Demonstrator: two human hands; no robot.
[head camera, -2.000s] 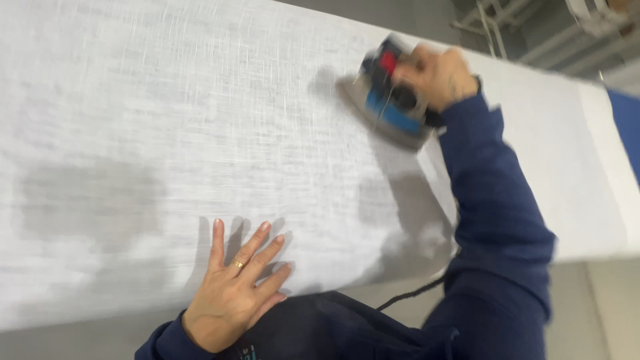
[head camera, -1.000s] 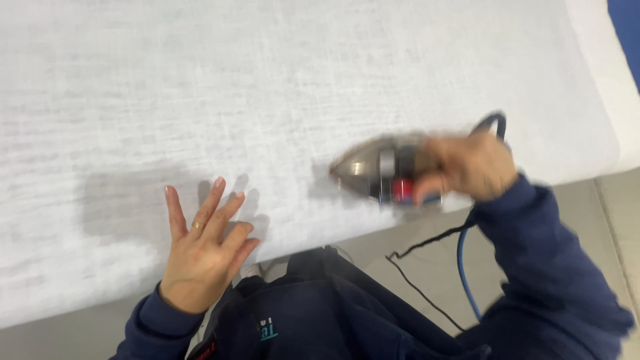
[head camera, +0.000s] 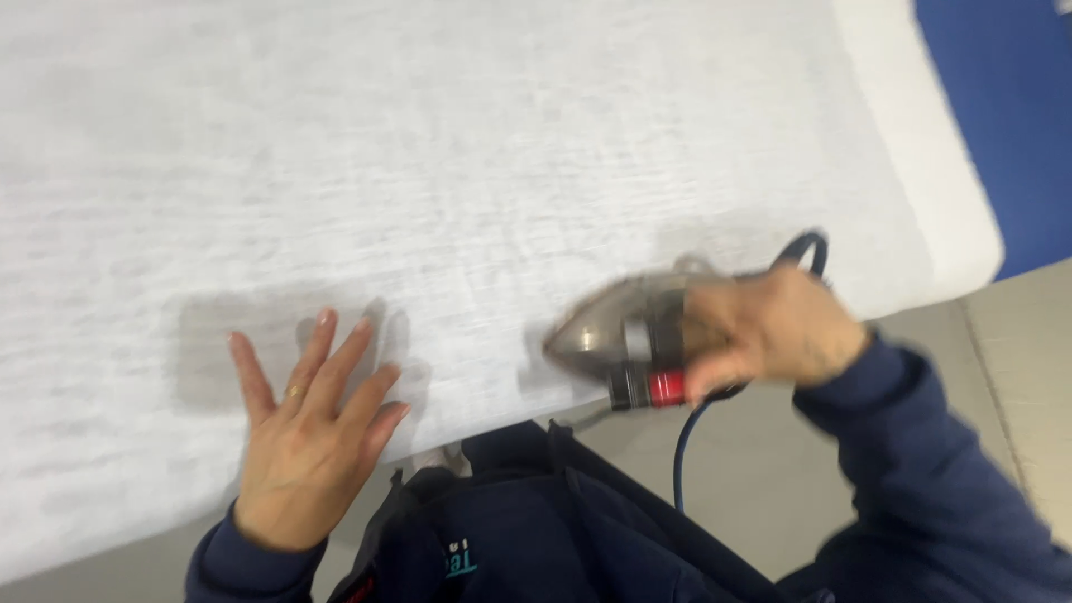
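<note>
My right hand (head camera: 766, 331) grips the handle of a clothes iron (head camera: 599, 331), its pointed metal soleplate front turned to the left, close to the near edge of the white cloth. The iron is blurred; a red part and a black part show on its near side. Crinkled white fabric (head camera: 452, 201) lies spread over the long table. On its near left part rests my left hand (head camera: 314, 427), fingers spread, a ring on one finger, holding nothing.
A blue surface (head camera: 997, 126) shows beyond the cloth's right end. The iron's dark cord loops behind my right hand, and a blue hose (head camera: 682, 461) hangs down over the table's near edge. Below is the grey floor (head camera: 787, 477).
The iron, in my right hand, has come from the far side of the cloth to its near edge, its tip now pointing left. My left hand stays spread on the cloth. The view has shifted.
</note>
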